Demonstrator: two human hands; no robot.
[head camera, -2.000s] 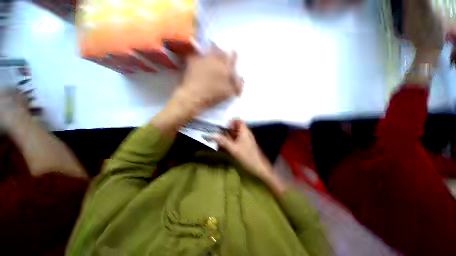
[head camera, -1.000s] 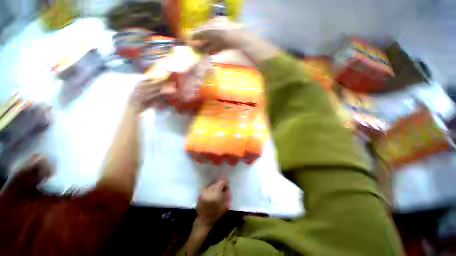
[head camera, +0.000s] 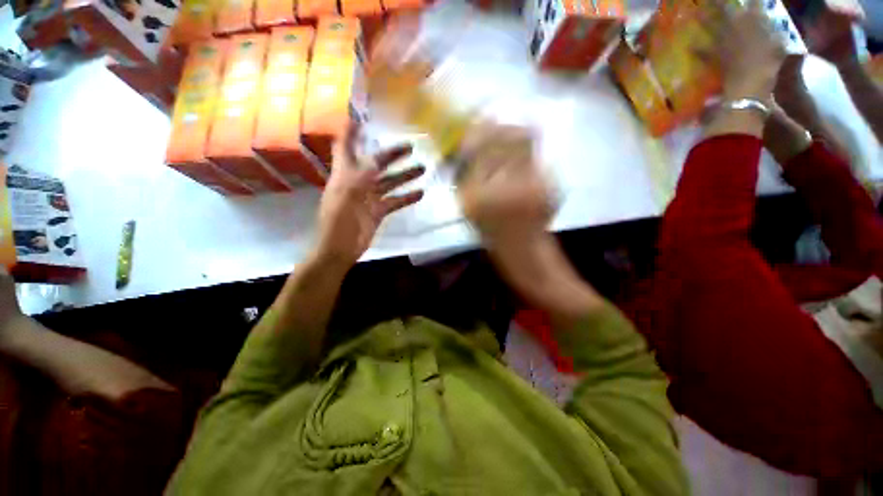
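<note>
A row of orange retail boxes (head camera: 238, 107) stands side by side on the white table (head camera: 116, 184), ahead and to the left, with more boxes behind. My left hand (head camera: 360, 199) is open and empty, fingers spread, just in front of the row's right end. My right hand (head camera: 508, 184) is blurred and closed on one end of a blurred orange and yellow box (head camera: 411, 97), which slants up and left from it. The exact grip is hidden by the blur.
A thin yellow-green stick (head camera: 126, 254) lies at left. A white-faced box (head camera: 41, 218) is at the far left edge. More boxes (head camera: 581, 34) stand at back right. A person in red sleeves (head camera: 716, 194) handles boxes at right; another person's forearm (head camera: 58, 349) is at lower left.
The view has swung, and the box row now stands at left. My left hand is now raised and open near the row. My right hand now holds a box over the table.
</note>
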